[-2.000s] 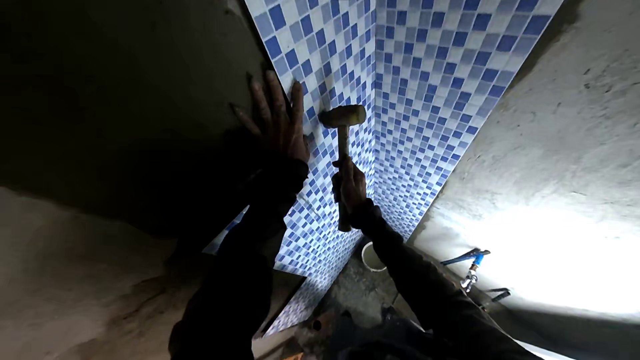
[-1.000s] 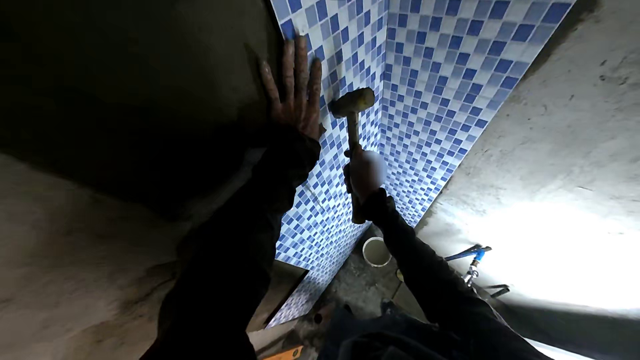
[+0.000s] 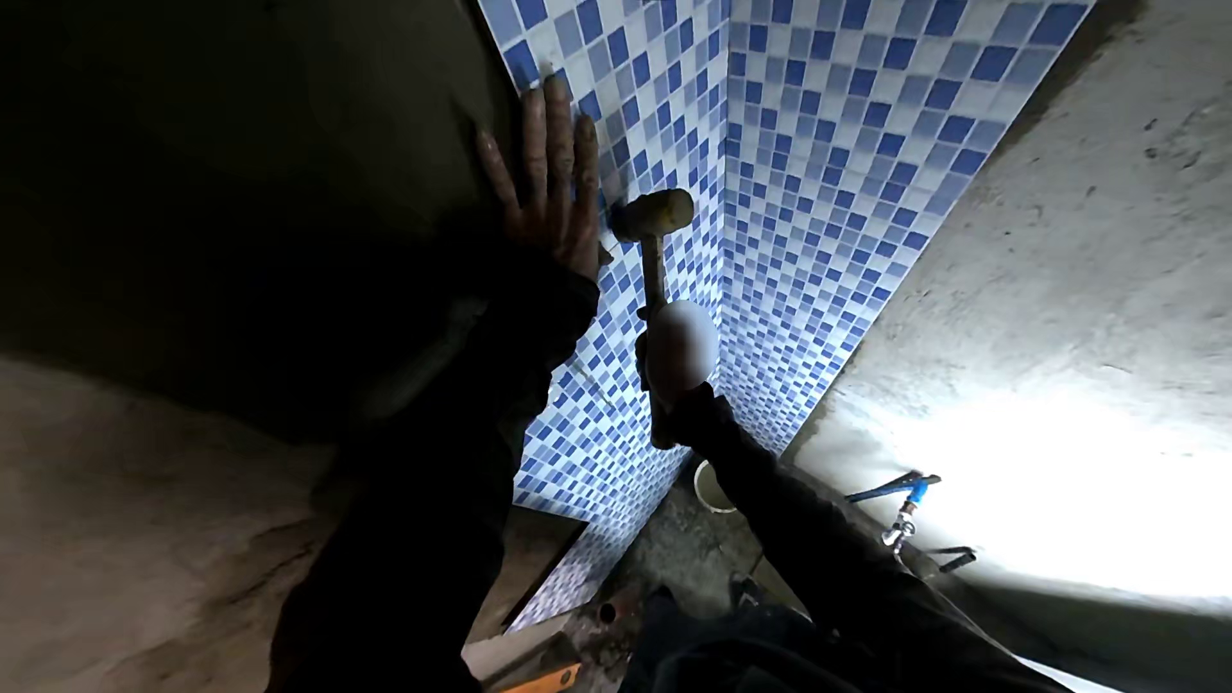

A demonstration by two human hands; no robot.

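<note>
My left hand (image 3: pixel 558 188) lies with fingers spread at the edge of the blue-and-white mosaic-patterned wall tiles (image 3: pixel 616 106), partly over the bare wall beside them. Its fingers hold nothing. My right hand (image 3: pixel 679 351), partly blurred, grips the handle of a mallet (image 3: pixel 654 214). The mallet's head is up, close to the tiled face and just right of my left hand; whether it touches the tile cannot be told. More tiles of the same pattern (image 3: pixel 847 144) cover the adjoining wall across the corner.
A grey cement wall (image 3: pixel 1078 269) rises at the right, with a metal tap and blue fitting (image 3: pixel 905 515) and pipes near its foot. Down on the floor stands a white bucket (image 3: pixel 712 489). An orange tool (image 3: pixel 547 680), perhaps a level, lies at the bottom.
Between two seconds and one second ago, my left hand shifted and its fingers turned more upright along the tile edge. My right hand keeps its hold on the mallet.
</note>
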